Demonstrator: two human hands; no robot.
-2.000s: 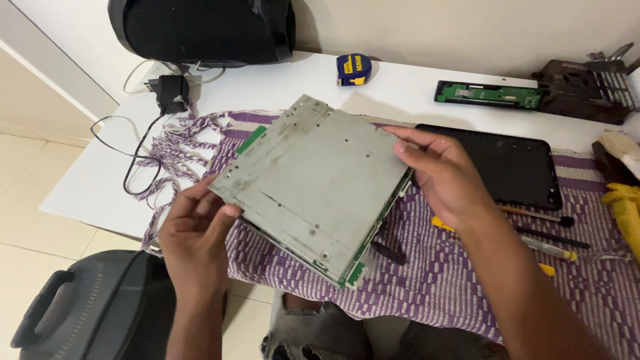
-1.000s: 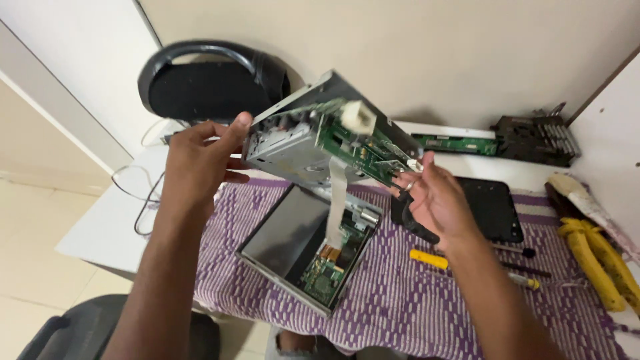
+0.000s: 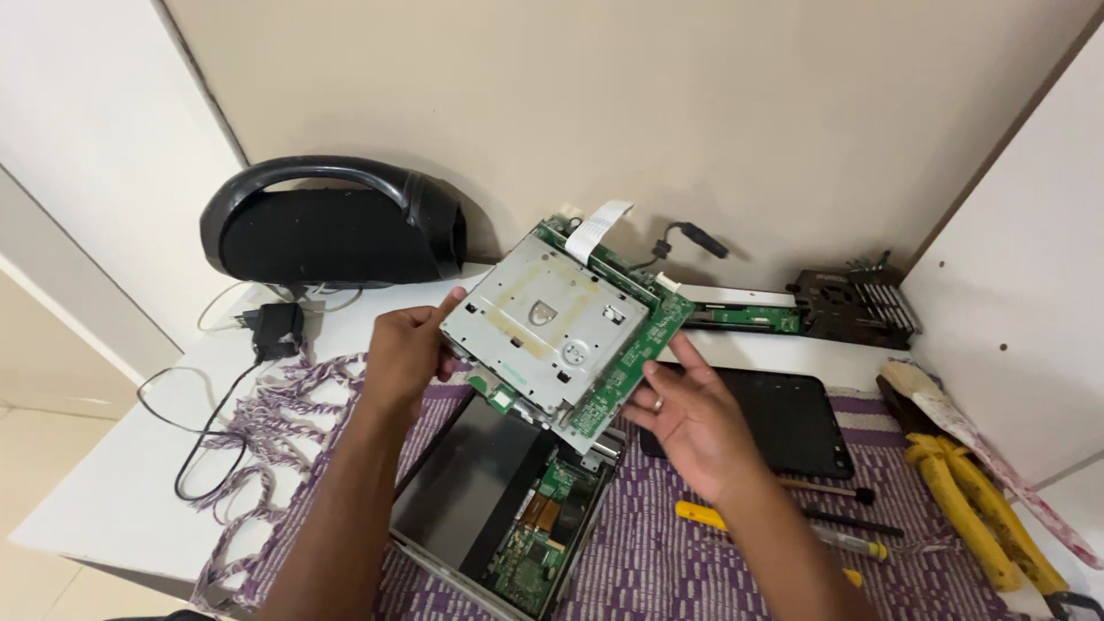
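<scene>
A square metal disc drive mechanism [image 3: 539,315] on a green circuit board [image 3: 625,371] is held up, tilted, between my two hands. My left hand [image 3: 410,349] grips its left corner, thumb on top. My right hand [image 3: 690,410] holds the board's right edge between thumb and fingers. A white ribbon cable [image 3: 597,231] sticks up from the far edge, its end loose. Below, partly hidden by the drive, an opened metal chassis with a dark display panel [image 3: 479,483] and another green circuit board [image 3: 536,552] lies on a purple and white woven cloth [image 3: 638,552].
A black portable speaker [image 3: 328,233] and a black power adapter [image 3: 278,331] stand at the back left. On the right lie a black tablet-like panel [image 3: 785,423], screwdrivers [image 3: 849,542], yellow-handled pliers [image 3: 966,509], a brush [image 3: 992,448] and a dark part with metal fins [image 3: 849,302].
The drive assembly has turned so that its metal face shows. A second ago the ribbon cable reached down to the chassis; now its end is free. The chassis was not open to view two seconds ago.
</scene>
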